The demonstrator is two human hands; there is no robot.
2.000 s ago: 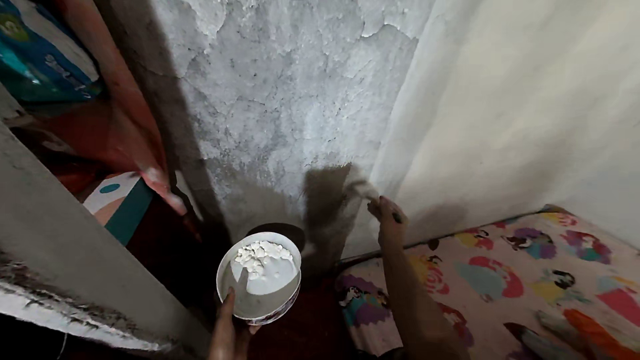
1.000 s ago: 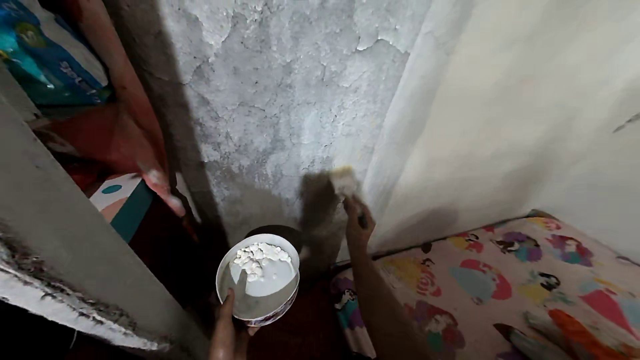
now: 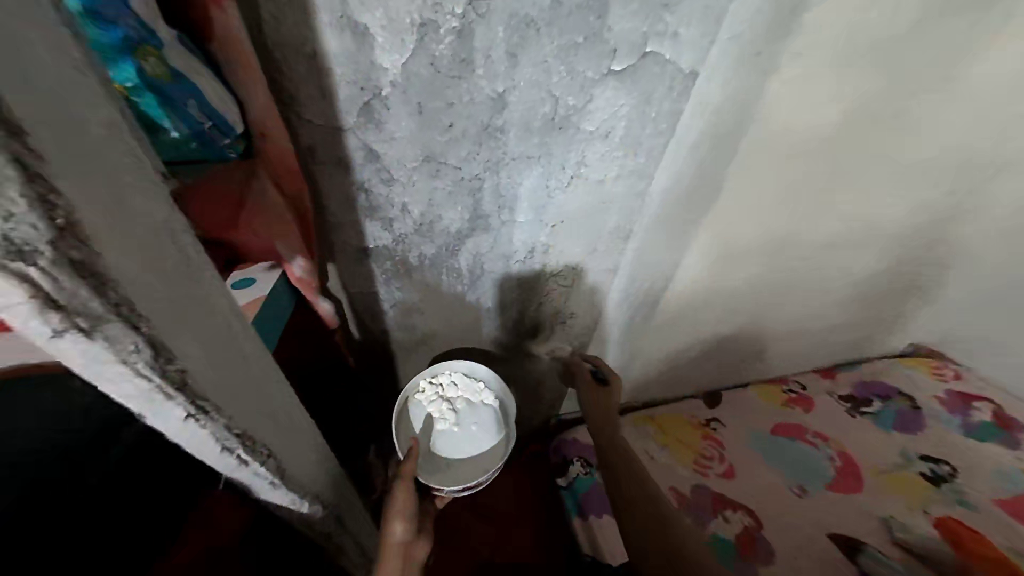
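Note:
My left hand holds a round white tub by its near left rim, thumb over the edge. Inside are white liquid and white lumps. Right of the tub, my right hand is closed on the dark handle of a paintbrush. Its pale, blurred head points left, close to the low part of a rough, peeling grey-white wall; whether it touches the wall cannot be told. A dark shadow lies on the wall just above the brush.
At the right, a mattress with a colourful printed cover lies against a smoother cream wall. A grey post or wall edge with a broken side crosses the left. Behind it are red cloth, a blue plastic package and a box.
My right hand has moved the brush down the wall from its higher place one second ago. My left hand still holds the tub.

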